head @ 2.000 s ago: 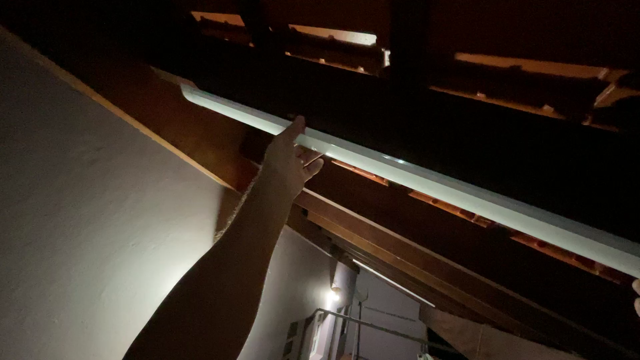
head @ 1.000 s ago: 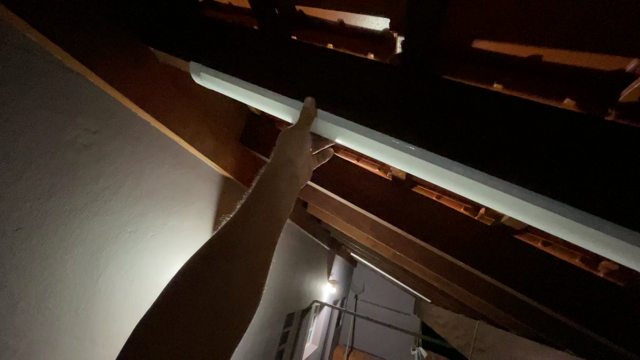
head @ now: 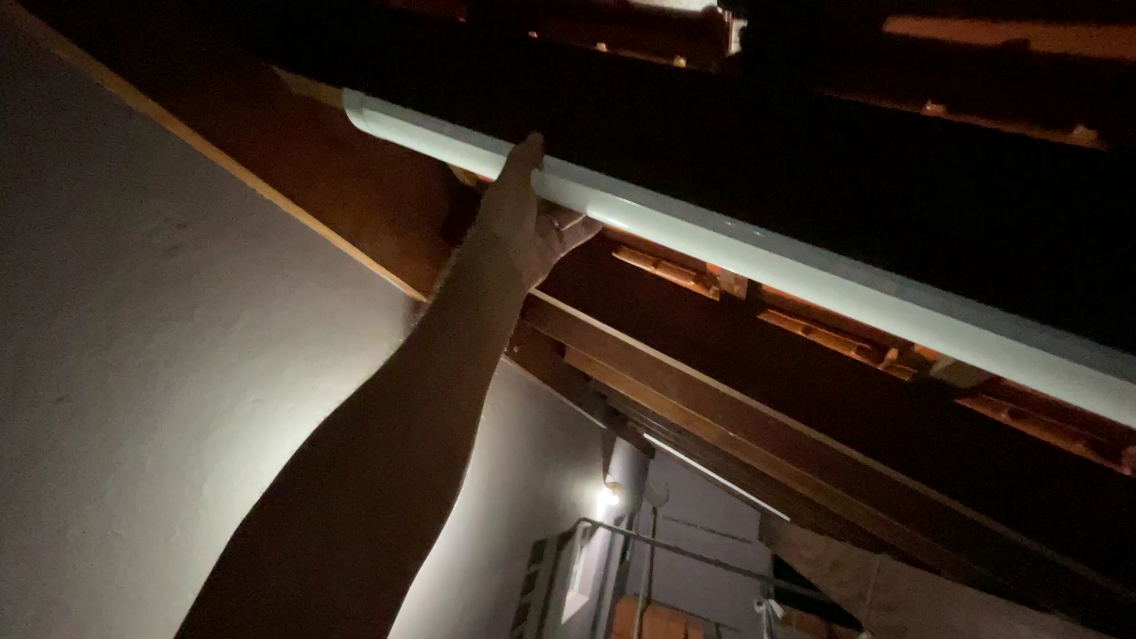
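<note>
A long white tube-light fixture [head: 763, 257] runs diagonally under a dark roof beam, from the upper left to the right edge. My left hand [head: 532, 213] reaches up to it near its left end. The thumb lies against the fixture's near side and the curled fingers sit at its lower edge, so the hand grips it from below. The fixture's right end is out of view. My right hand does not show.
A pale wall [head: 177, 337] with a wooden edge strip rises at left. Wooden rafters [head: 710, 382] slope down to the right. Below are a lit lamp [head: 610, 495], a metal railing [head: 692, 555] and another thin white strip [head: 714, 477]. Roof tiles show between the beams.
My left hand keeps its place on the fixture, its thumb still against it. Fingertips seen at the right edge two seconds ago are out of view. The view has shifted slightly.
</note>
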